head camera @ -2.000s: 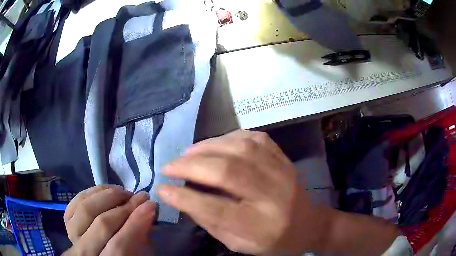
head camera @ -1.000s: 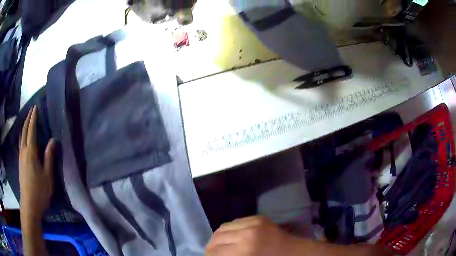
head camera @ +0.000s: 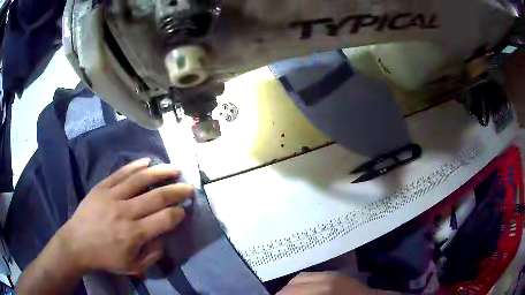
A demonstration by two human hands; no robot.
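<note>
A grey-blue garment panel [head camera: 214, 242] lies at the left of the table, its right edge beside the needle area. A dark pocket piece [head camera: 124, 147] lies on it, partly covered by my hand. My left hand [head camera: 129, 216] rests flat on the pocket piece and panel, fingers slightly apart and pointing right. My right hand [head camera: 322, 283] is at the bottom edge, cut off by the frame, its fingers not clear. The sewing machine head [head camera: 253, 34] marked TYPICAL stands above; the needle area is partly lost in glare.
Black thread snips [head camera: 387, 163] lie right of the needle. A grey-blue tongue of fabric [head camera: 351, 109] with a dark band lies under the arm. A printed ruler scale [head camera: 357, 210] runs along the front edge. A red basket [head camera: 506, 230] with dark cloth is at lower right.
The view has shifted and the machine head now shows. The panel lies nearer the needle area. My left hand has moved from the panel's left side onto the pocket piece.
</note>
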